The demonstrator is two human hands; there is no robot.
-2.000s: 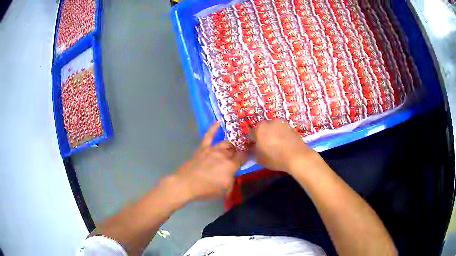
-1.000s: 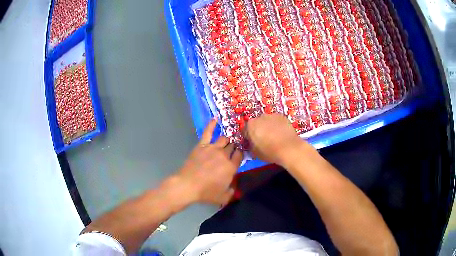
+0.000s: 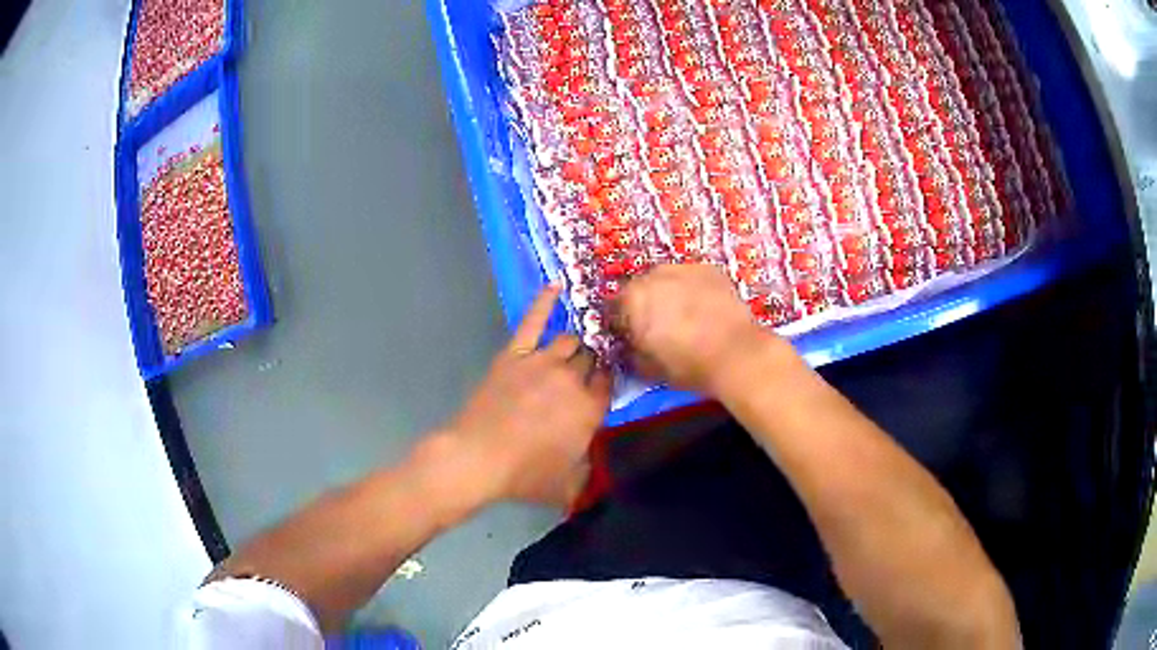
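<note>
The large blue tray (image 3: 888,330) lies before me, lined with a white sheet (image 3: 933,287). Packed rows of small red-and-white pieces (image 3: 774,140) fill it. My left hand (image 3: 539,413) is bare, at the tray's near left corner, index finger extended along the rim and other fingers bent at the end of the leftmost row. My right hand (image 3: 679,324) is bare, just to its right over the near end of the rows, with fingers bent down. The fingertips are blurred and overlap the pieces; whether either hand holds a piece cannot be told.
Two smaller blue trays (image 3: 258,273) stand end to end at the left, holding tiny red-pink pieces (image 3: 190,254). Grey-green floor (image 3: 343,191) lies between them and the large tray. A small pale scrap (image 3: 407,568) and a blue thing (image 3: 374,639) show at the bottom left.
My right hand has moved slightly up and left along the row ends since the earliest frame. My left hand stays at the corner. The view has shifted a little.
</note>
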